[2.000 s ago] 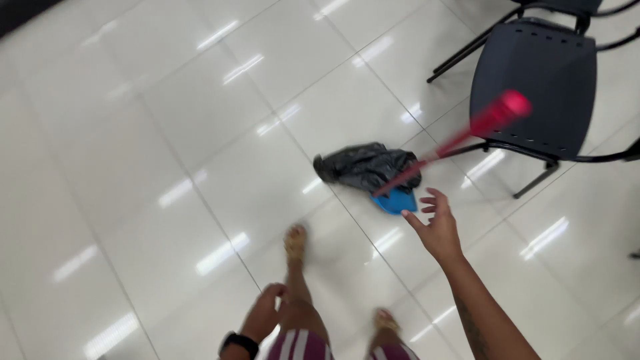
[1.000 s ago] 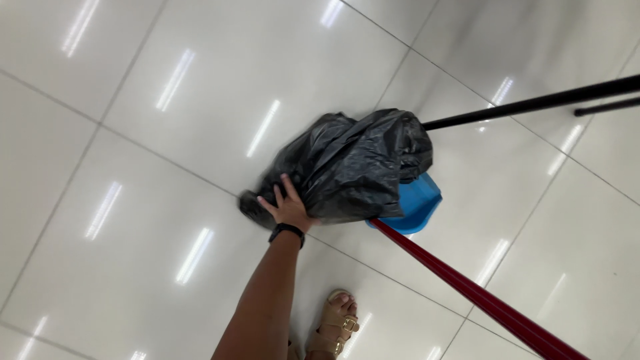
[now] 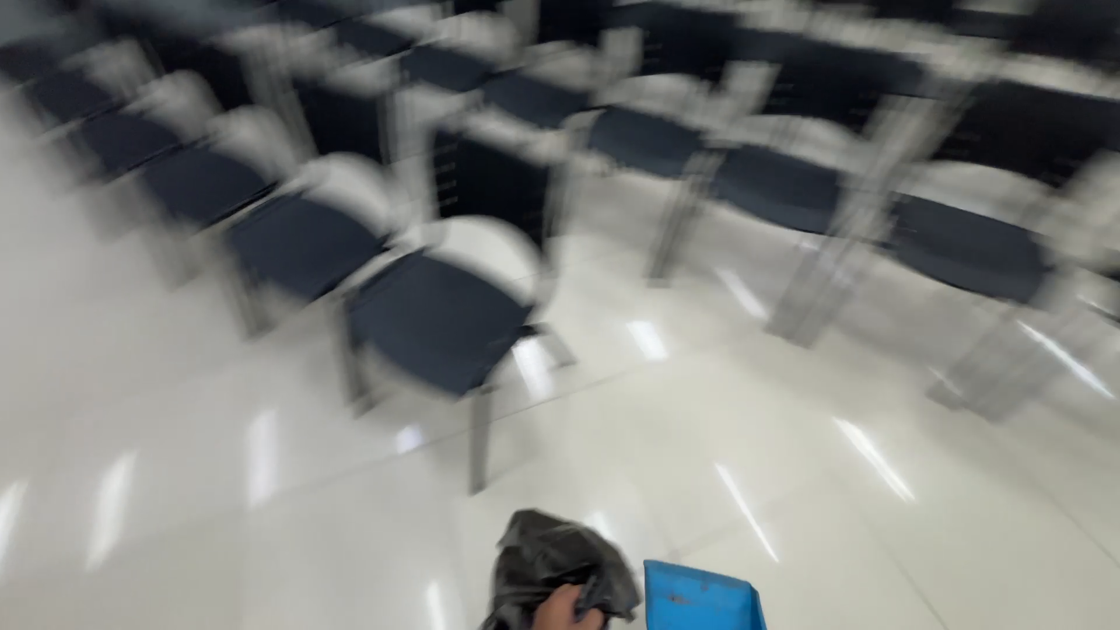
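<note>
At the bottom edge, my left hand (image 3: pixel 567 610) grips a crumpled black plastic bag (image 3: pixel 547 553); only its fingers and part of the back show. Just right of the bag is a blue dustpan (image 3: pixel 703 598), cut off by the lower edge, with its handle out of frame. My right hand is outside the view, so what it holds cannot be seen.
Several dark chairs with metal legs stand in rows across the upper part, blurred. The nearest chair (image 3: pixel 440 319) is left of centre, its front leg reaching toward the bag. Glossy pale floor tiles (image 3: pixel 787 490) reflect the ceiling lights.
My left hand was on the bag lying on the floor and now grips it bunched up. The red handle seen before is out of view. The view has swung up to the chair rows.
</note>
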